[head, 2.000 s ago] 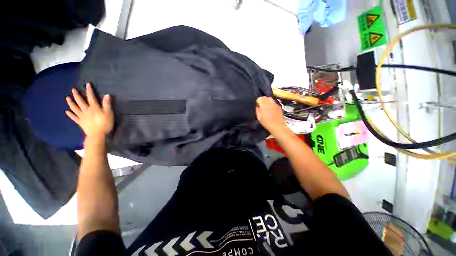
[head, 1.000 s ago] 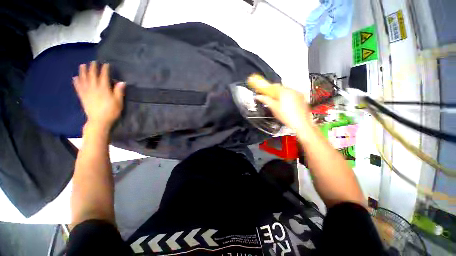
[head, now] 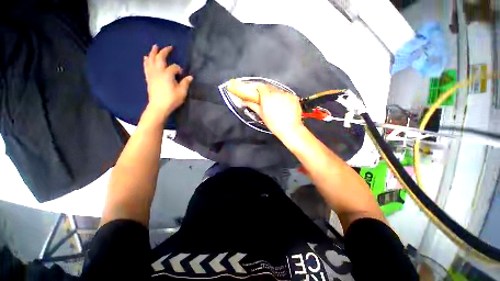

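Observation:
A dark grey garment [head: 241, 49] lies spread over the navy padded board [head: 129, 60], whose rounded left end shows bare. My right hand [head: 279, 110] is closed on the yellow-orange handle of the steam iron [head: 238, 104]. The iron's pale-rimmed pointed soleplate rests on the middle of the garment, tip to the left. My left hand [head: 164, 82] is at the garment's left edge, partly over the navy board, fingers spread and bent; whether it pinches the cloth edge is unclear.
A dark garment [head: 49, 126] lies at left on the white table [head: 33, 206]. The black hose [head: 405, 178] runs from the iron to the lower right. A light blue cloth [head: 422, 55] is at the far right corner. A green holder [head: 392, 206] and a fan [head: 430, 269] are at right.
My right hand went from the garment's right end to the iron and brought it left onto the garment's middle. My left hand stays near the left edge. The view has shifted left.

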